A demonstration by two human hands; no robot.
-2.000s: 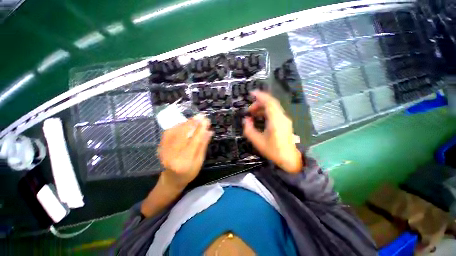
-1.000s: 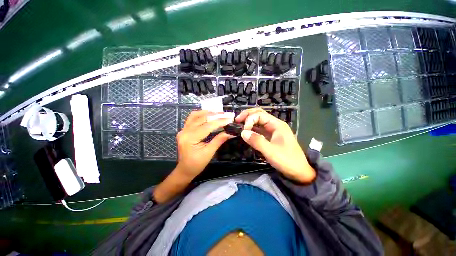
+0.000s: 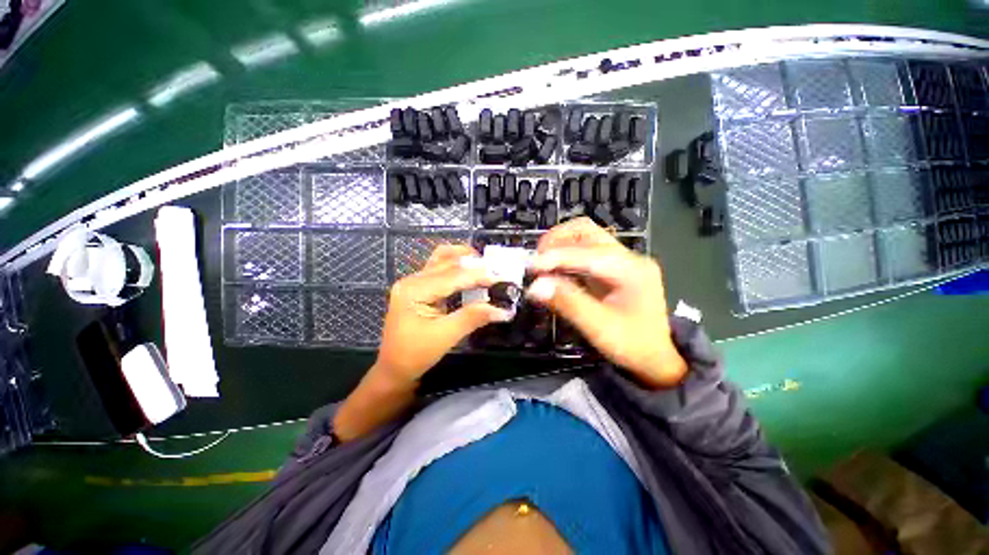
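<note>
My left hand holds a small black part with a shiny end between its fingertips, over the near tray. A small white sheet lies against the part, between both hands. My right hand pinches the sheet's right side with finger and thumb. Whether it also touches the part cannot be told. The near clear tray lies under both hands. Its right pockets hold groups of black parts; its left pockets are empty. The hands hide some lower pockets.
Another clear tray lies right, black parts in its right columns. Loose black parts lie between the trays. Left are a white strip, white roll, black rectangle and white device. A pale rail runs behind.
The hands came together over the tray from apart. Since one second ago, the sheet has moved right and down, against the part, and my right fingers have closed on its side.
</note>
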